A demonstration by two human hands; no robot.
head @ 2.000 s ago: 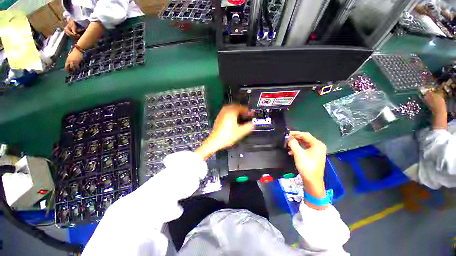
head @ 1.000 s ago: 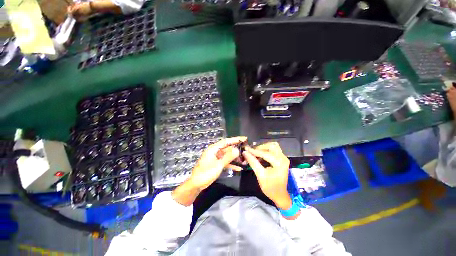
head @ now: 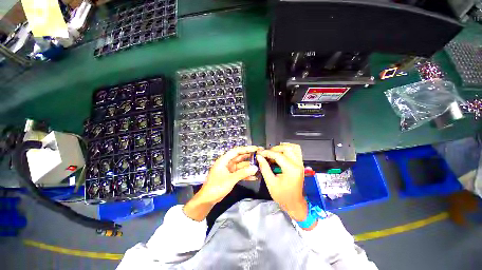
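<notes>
My left hand [head: 228, 176] and my right hand [head: 284, 176] meet in front of my body, just off the bench edge. Between their fingertips they hold a small dark module [head: 255, 164], mostly hidden by the fingers. The black blister tray [head: 127, 140] on the left holds round-centred parts in its pockets. The clear blister tray [head: 211, 118] beside it holds many small parts. The black machine [head: 309, 131] stands right of the trays, with a small white-silver fixture [head: 309, 109] below its red-and-white label.
A cream box [head: 58, 158] and a black air hose [head: 58, 206] are at the left bench edge. Blue bins [head: 370, 182] sit below the bench edge. A crinkled clear bag [head: 423, 103] and small red-and-silver parts [head: 429, 70] lie right of the machine.
My hands left the machine and came together in front of me around the small module. The view has shifted, so the bench things sit higher and further right. The other workers' hands have left the view.
</notes>
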